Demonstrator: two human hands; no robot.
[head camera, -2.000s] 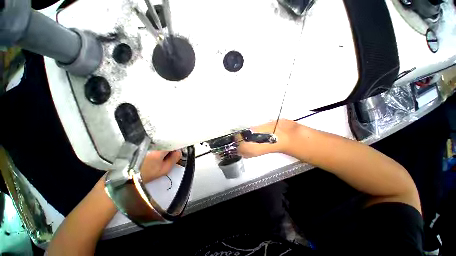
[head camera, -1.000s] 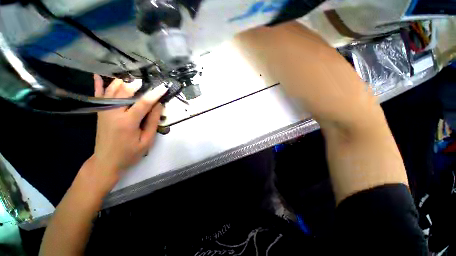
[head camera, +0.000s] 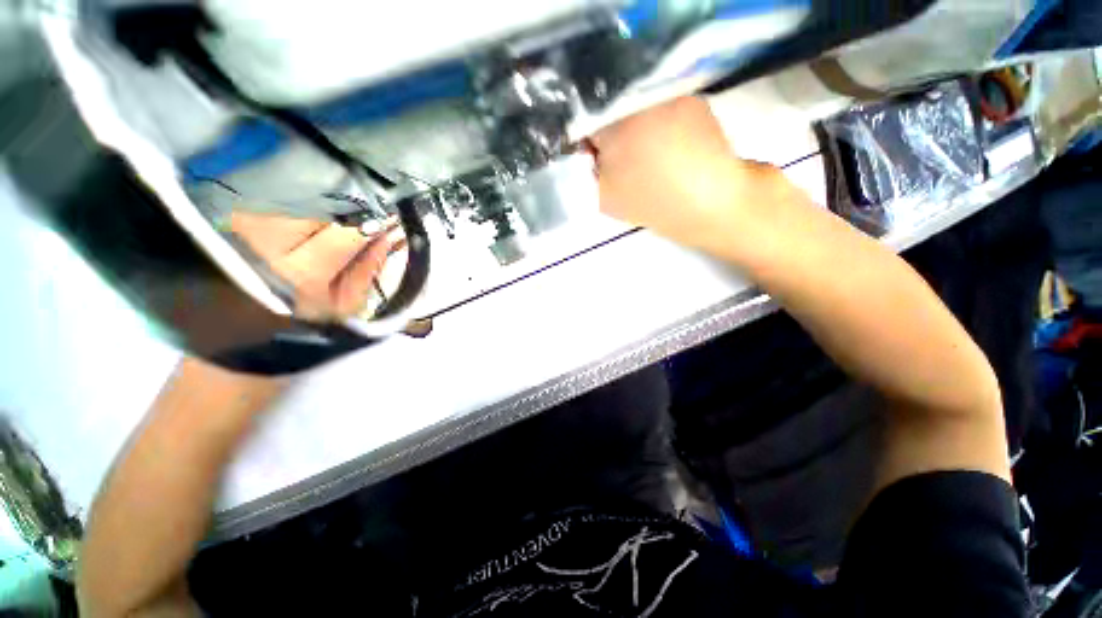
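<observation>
The white sewing machine head (head camera: 363, 48) with a blue stripe fills the top of the view, blurred. The needle area (head camera: 498, 223), a small metal cluster with a pale blocky piece, hangs below it. A curved shiny metal loop (head camera: 181, 272) crosses in front of my left hand. My left hand (head camera: 320, 260) is left of the needle area, its fingers partly hidden by the loop; I cannot tell if it holds anything. My right hand (head camera: 671, 169) is right of the needle area, its fingertips hidden behind the machine head.
The white table (head camera: 544, 314) has a grey front edge and a dark seam line. A plastic-wrapped dark item (head camera: 906, 157) lies at the right. Dark cloth and my black clothing lie below the edge. Shiny crumpled material is at the far lower left.
The view has tilted down from the machine's top, then shifted slightly. Since one second ago my right hand has come into view below the machine head; the loop now covers more of my left hand.
</observation>
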